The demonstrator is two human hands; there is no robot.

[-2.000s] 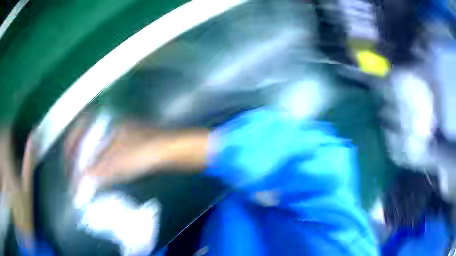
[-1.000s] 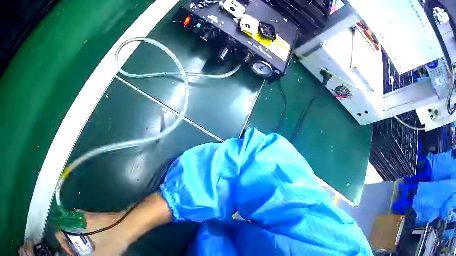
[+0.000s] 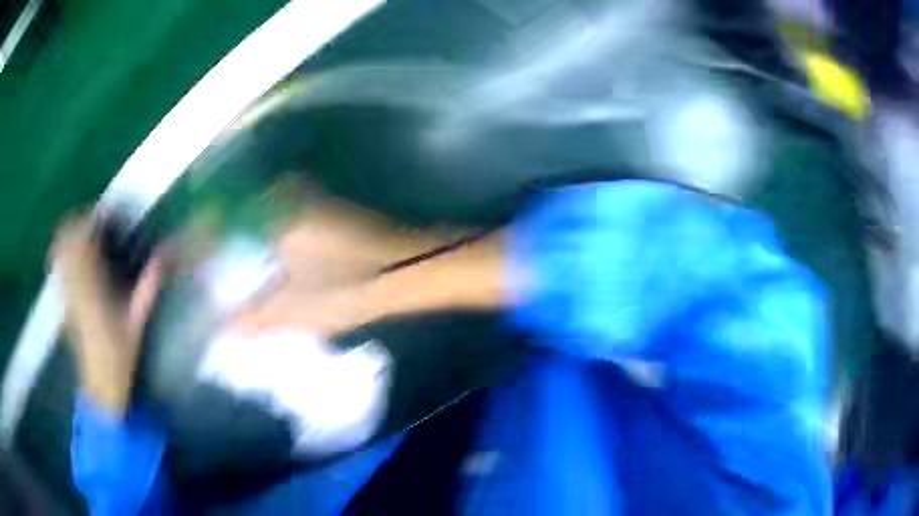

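The view is strongly blurred. My right hand point(image 3: 312, 267) comes in from the right and is closed around the glue syringe point(image 3: 242, 272), a white blur with a green blur behind it. My left hand point(image 3: 106, 302) is at the far left, its thumb and fingers around a small dark thing point(image 3: 123, 247), which looks like a black unit. The syringe's tip cannot be made out. A crumpled white wiping paper point(image 3: 302, 388) lies on the mat just below my right hand.
The pale curved edge point(image 3: 212, 126) runs along the worktop's left side, with the green belt point(image 3: 101, 101) beyond it. A translucent hose point(image 3: 403, 76) arcs behind my right hand. A blurred dark shape with a yellow label point(image 3: 836, 86) is at the upper right.
The view has shifted, so both hands sit higher. My left hand and the wiping paper now show more fully. The dispenser has moved to the upper right rim.
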